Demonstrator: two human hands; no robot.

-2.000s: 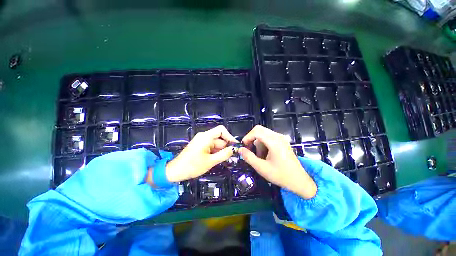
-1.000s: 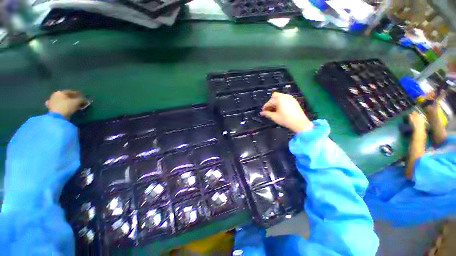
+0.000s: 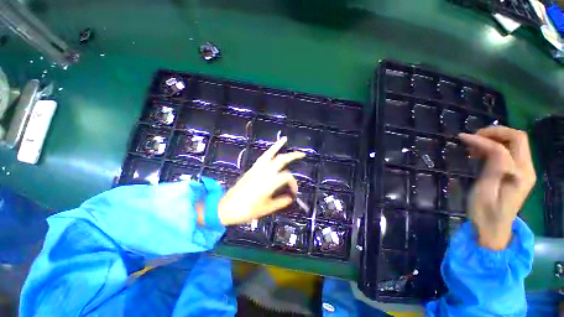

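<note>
The left black blister tray [image 3: 263,99] lies in front of me, with modules in several pockets, including one at its far left corner [image 3: 173,85]. My left hand [image 3: 260,189] is over its middle, palm down, fingers spread, holding nothing that I can see. The right black tray [image 3: 373,179] stands beside it and looks thicker; a small pale part [image 3: 427,161] shows in one pocket. My right hand [image 3: 502,179] is blurred over its right side, fingers bent; whether it holds anything cannot be told.
A loose module [image 3: 209,51] lies on the green bench behind the left tray. A smaller dark part [image 3: 85,35] lies left of it. A white flat object [image 3: 37,131] is at the left. Another black tray [image 3: 550,167] is cut off at the right edge.
My left hand has come back from beyond the left tray to over its middle. My right hand has moved to the right tray's right side. The view has shifted.
</note>
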